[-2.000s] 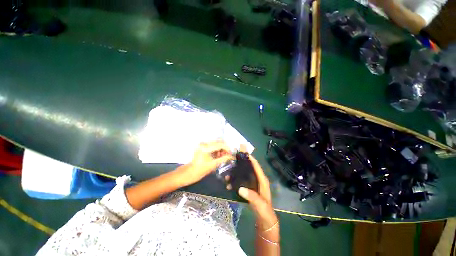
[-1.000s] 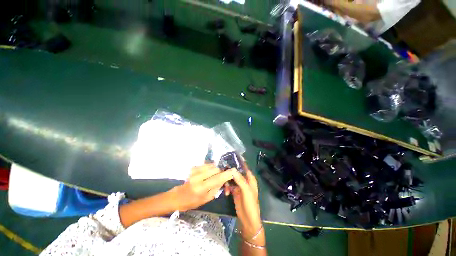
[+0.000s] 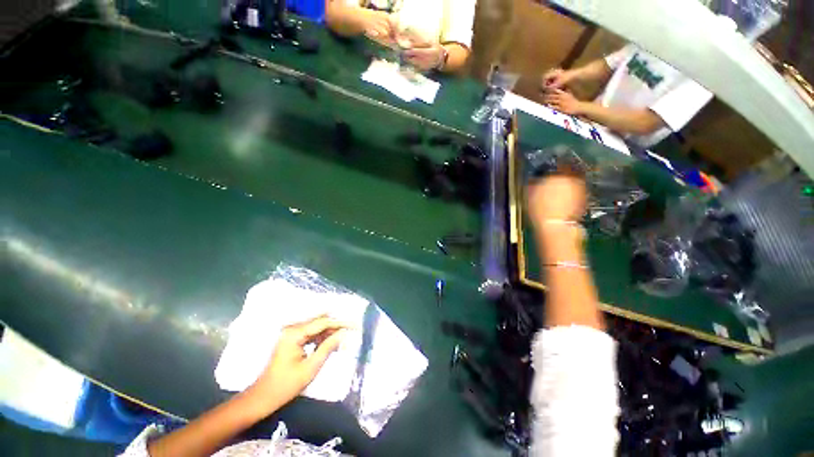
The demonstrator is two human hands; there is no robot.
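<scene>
My left hand [image 3: 299, 357] rests over the white stack [image 3: 259, 335], fingers loosely bent and holding nothing that I can see. A shiny clear plastic bag [image 3: 388, 379] lies at the stack's right side, with a dark strip between it and the rest. My right arm reaches over the raised green board, and my right hand [image 3: 558, 201] is blurred at its left part. Bagged adapters [image 3: 683, 254] lie on the board; a dark bagged shape is just beyond my right hand. I cannot tell whether that hand grips it.
The pile of unbagged adapters [image 3: 660, 384] lies below the board, partly behind my right sleeve. A bluish divider bar [image 3: 495, 205] runs beside the board's wooden edge [image 3: 515, 196]. The conveyor belt [image 3: 294, 152] carries dark adapters. Two people work across the line.
My hands have parted. My right hand has moved from the stack up to the raised board; my left hand is now over the stack. The view has tilted up, showing people opposite.
</scene>
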